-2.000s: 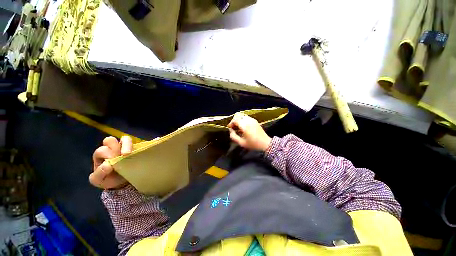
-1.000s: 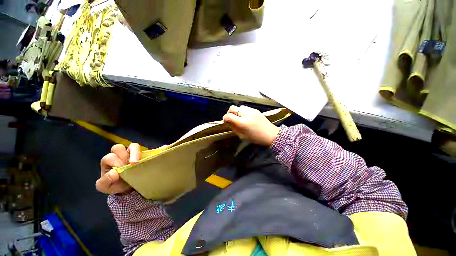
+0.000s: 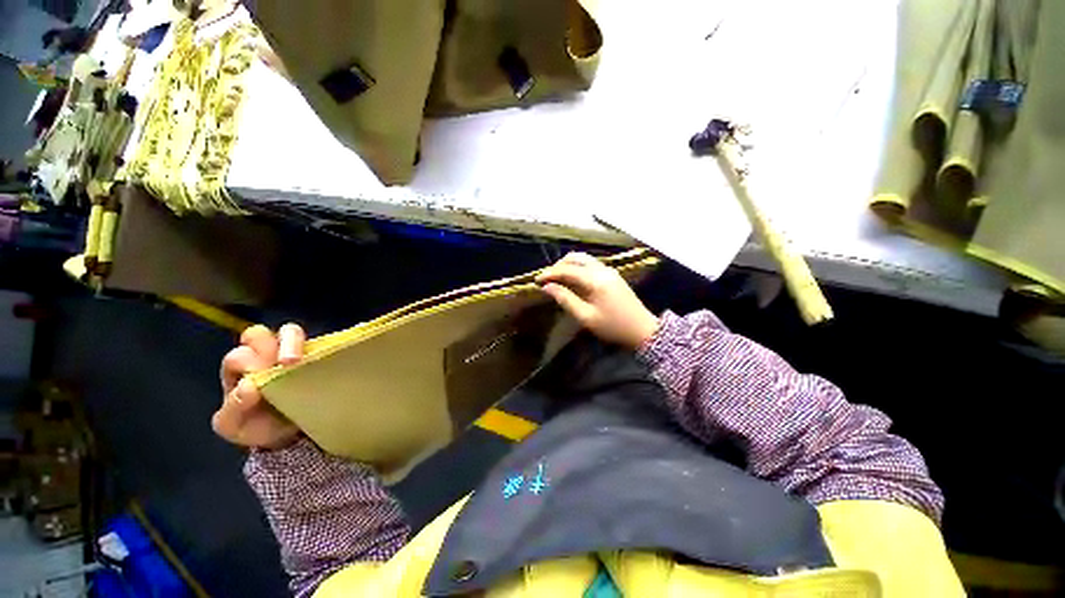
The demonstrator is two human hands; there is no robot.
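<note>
A tan bag body (image 3: 362, 391) with yellow edges is held in the air over my lap, in front of the bench. Its long upper edge runs from lower left to upper right, with its layers close together. A dark brown patch (image 3: 473, 356) shows on its near side. My left hand (image 3: 259, 386) is shut on its left corner, fingers over the edge. My right hand (image 3: 593, 298) pinches the upper edge toward the right end. The lower part of the piece hangs near my dark apron.
The white bench (image 3: 514, 164) lies ahead. On it are a hammer (image 3: 765, 228), its handle past the edge, a white sheet (image 3: 689, 228), tan pieces with black labels (image 3: 374, 99) and draped tan pieces (image 3: 934, 117). Yellow strips (image 3: 193, 117) hang at left.
The piece's upper edge, opened with its layers apart a second ago, now looks closer together. My right hand has shifted slightly right along the edge. My left hand keeps its hold.
</note>
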